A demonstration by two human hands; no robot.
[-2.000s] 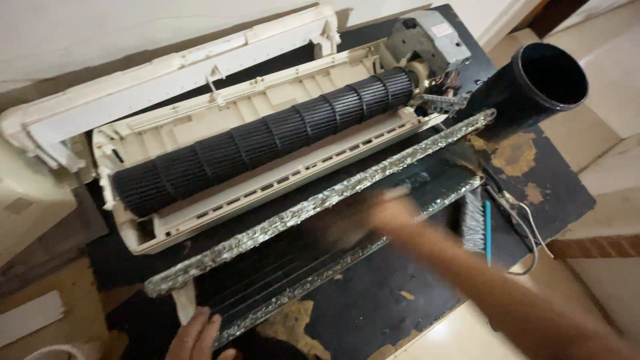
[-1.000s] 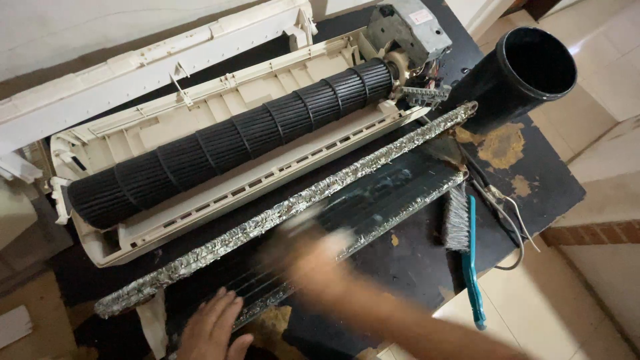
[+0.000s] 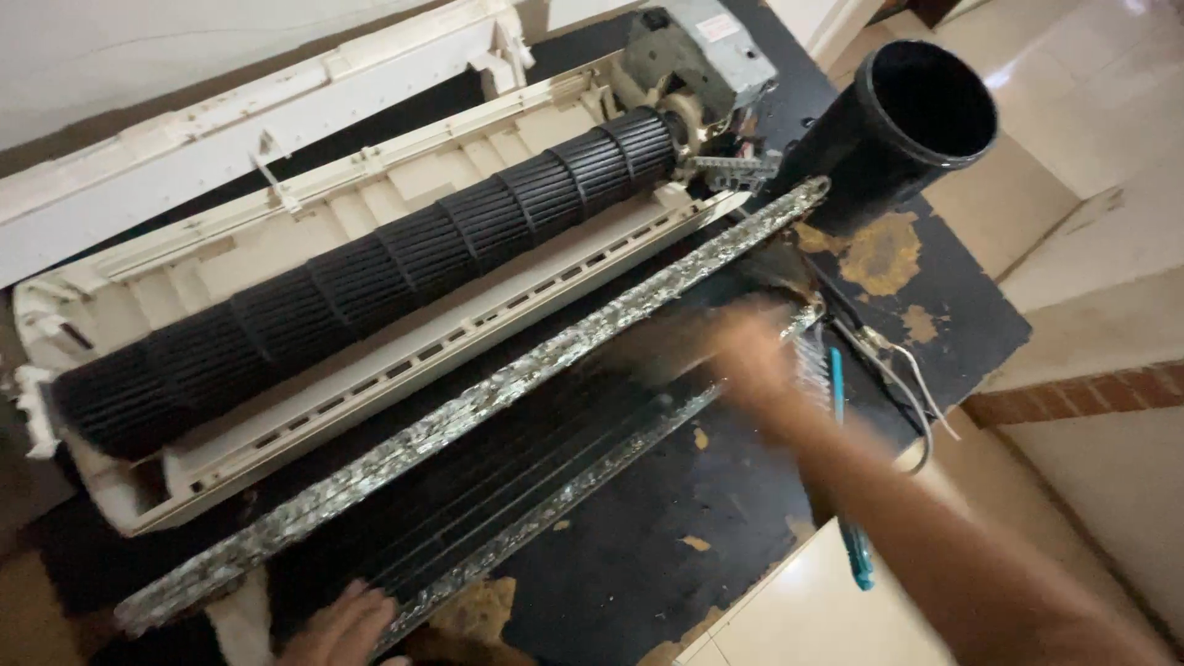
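Note:
A dark finned evaporator coil with crinkled metallic edges lies slantwise on the black table. Over its upper right part is my right hand, strongly blurred; whether it holds something is not clear. My left hand rests at the coil's lower left end, partly cut off by the frame's bottom. Behind the coil sits a cream air conditioner housing with a black cylindrical blower fan in it. A brush with a teal handle and pale bristles lies right of the coil, partly behind my right forearm.
A black cylindrical container stands at the table's right side. The grey motor and control housing is at the fan's right end. Loose cables lie near the brush. A long white plastic cover lies along the wall.
My right hand has moved right and up along the coil since one second ago. My left hand stays at the lower left end.

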